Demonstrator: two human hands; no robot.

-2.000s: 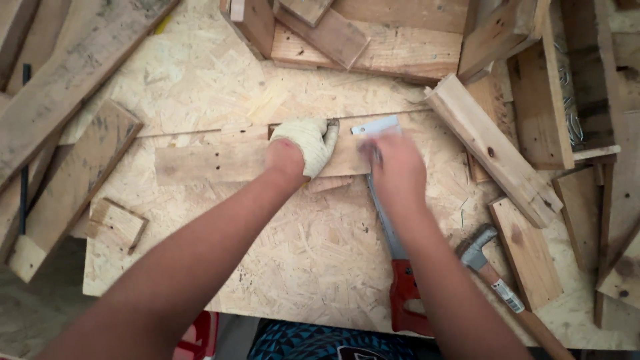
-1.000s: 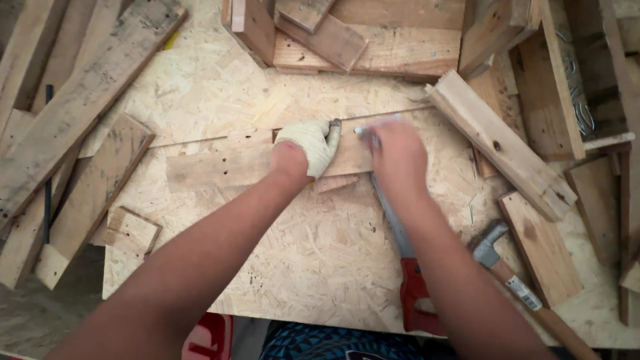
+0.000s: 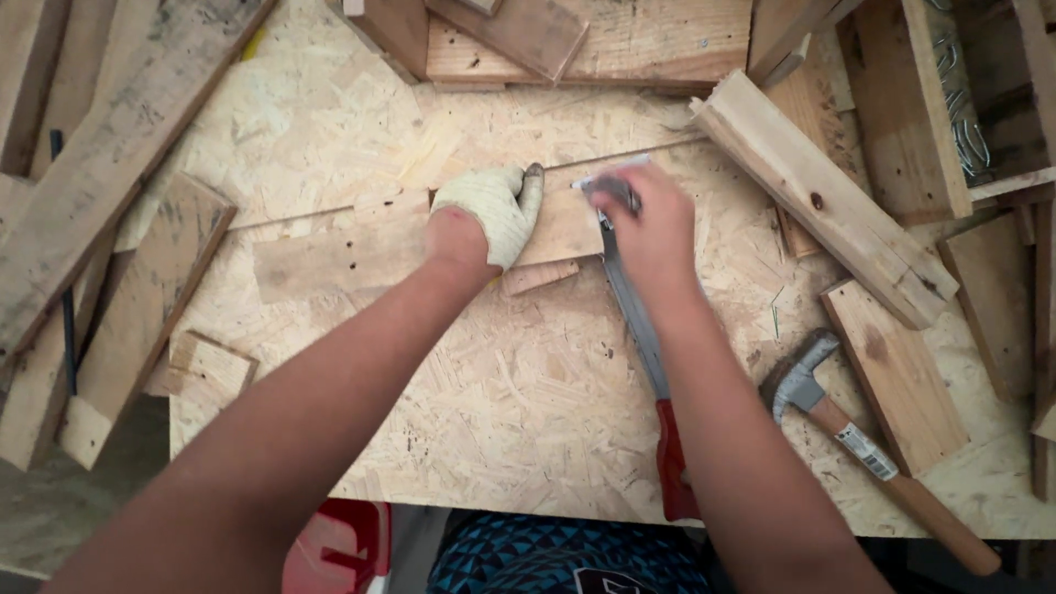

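A flat wooden board [image 3: 330, 260] lies crosswise on the chipboard worktop. My left hand [image 3: 488, 210], in a pale work glove with a dark thumb tip, presses on its middle. At the board's right end is my bare right hand [image 3: 648, 223], blurred, its fingers closed around something small and dark that I cannot identify. A pale strip [image 3: 615, 169] shows by those fingertips. A handsaw with a grey blade [image 3: 635, 318] and red handle [image 3: 675, 466] lies partly under my right forearm. Below the board a small wood offcut [image 3: 540, 278] sticks out.
A claw hammer [image 3: 858, 445] lies at right beside a short board [image 3: 895, 375] and a longer timber piece [image 3: 825, 198]. Planks [image 3: 124, 157] are piled at left near a small block [image 3: 213, 360]. Wooden boxes [image 3: 660, 41] stand at the back; one at right holds metal hooks [image 3: 964, 124].
My right hand stays at the board's right end, blurred in every frame and slightly shifted. My left hand keeps its place on the board.
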